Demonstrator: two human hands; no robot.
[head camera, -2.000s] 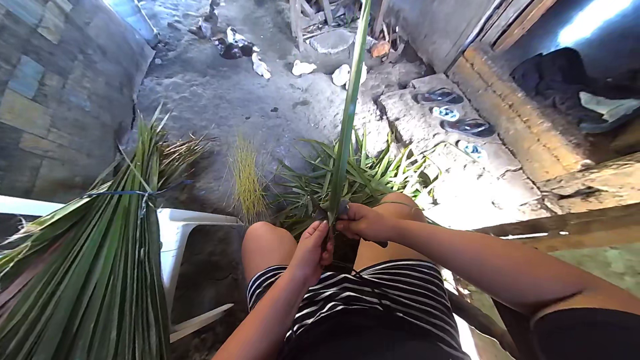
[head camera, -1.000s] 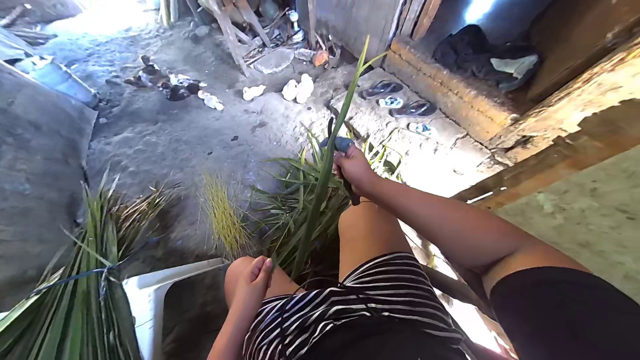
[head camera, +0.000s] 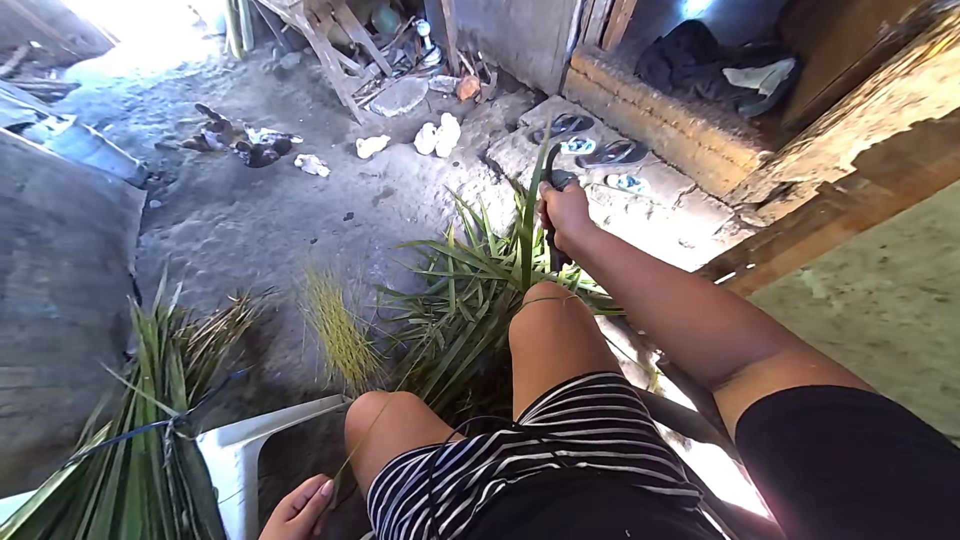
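My right hand (head camera: 564, 214) is closed around a dark-handled knife (head camera: 553, 161) with a dark curved blade, and a long green palm leaf strip (head camera: 531, 217) stands against its fingers. Low in the view, my left hand (head camera: 300, 510) pinches a thin green strand (head camera: 346, 461) that runs up past my left knee. A pile of cut green leaf strips (head camera: 465, 300) lies on the ground beyond my knees. Left of that pile is a bunch of thin yellow-green leaf ribs (head camera: 341, 326). A large bundle of palm leaves (head camera: 142, 465), tied with blue cord, rests at the lower left.
A white plastic chair (head camera: 244, 435) stands beside the tied bundle. Ducks (head camera: 244, 142) and white ducklings (head camera: 439, 136) are on the dirt floor ahead. Flip-flops (head camera: 613, 153) lie on the stone step at the right, before a raised doorsill (head camera: 660, 112). A wooden beam (head camera: 847, 210) crosses the right side.
My hands were together on the upright leaf; they have moved apart, the right forward and the left back toward my lap. The view has shifted.
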